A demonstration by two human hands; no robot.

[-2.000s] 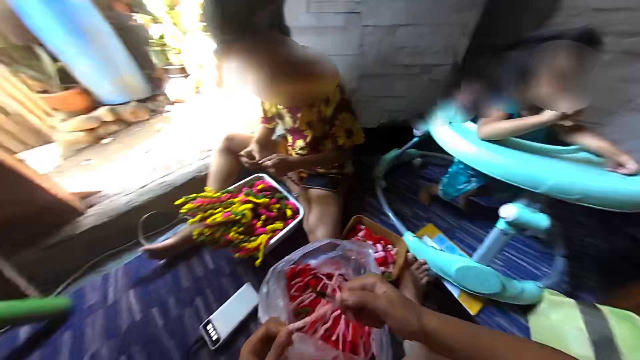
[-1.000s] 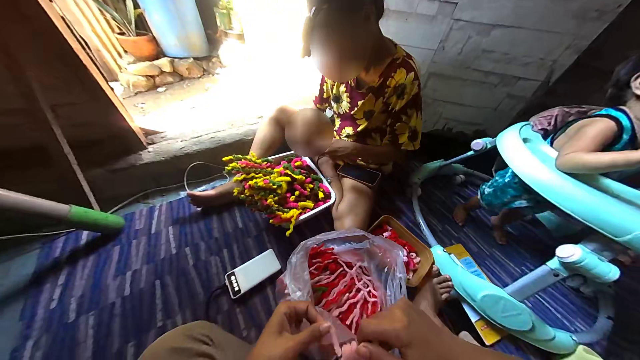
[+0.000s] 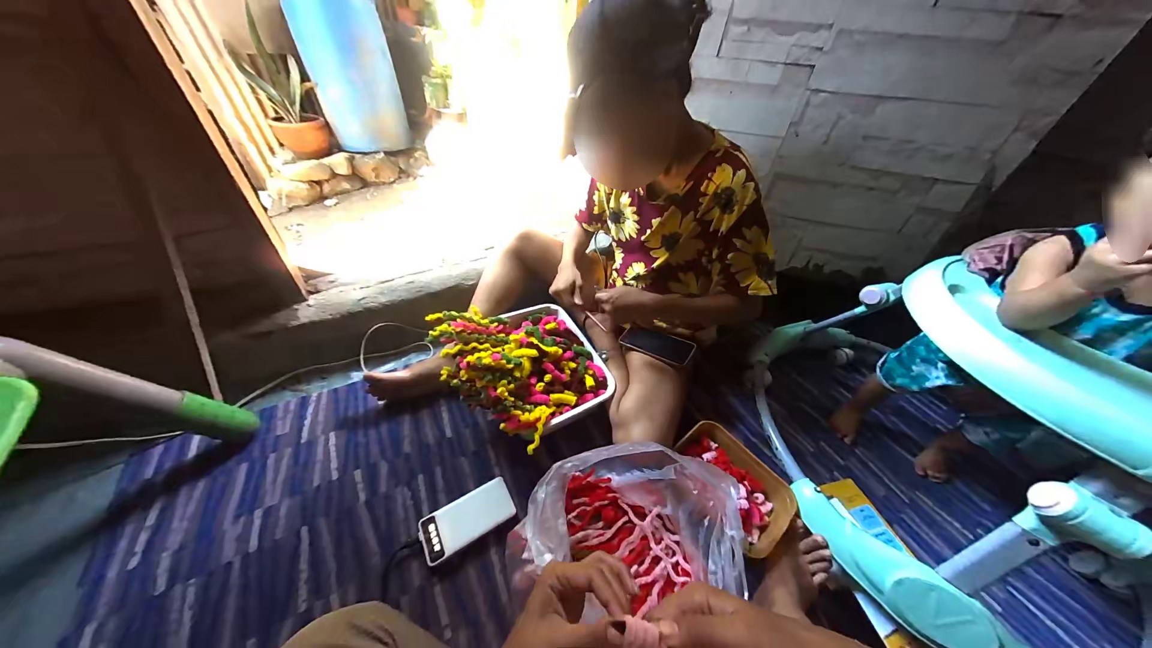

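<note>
At the bottom centre, my left hand and my right hand meet over the near edge of a clear plastic bag. Both pinch a small pale pink fuzzy piece between their fingertips. Inside the bag lie red and pink fuzzy strands. A brown tray of red and pink pieces is right behind the bag. Farther off, a white tray holds a heap of yellow, pink and green fuzzy strands, beside a seated person whose hands are close together above it.
A white power bank with a cable lies on the blue striped mat. A phone rests on the seated person's thigh. At right, a small child is in a turquoise baby walker. A green-tipped pole reaches in from the left.
My hands have come closer together at the bag's near edge; two seconds ago they were apart with pink strands between them. The view has shifted.
</note>
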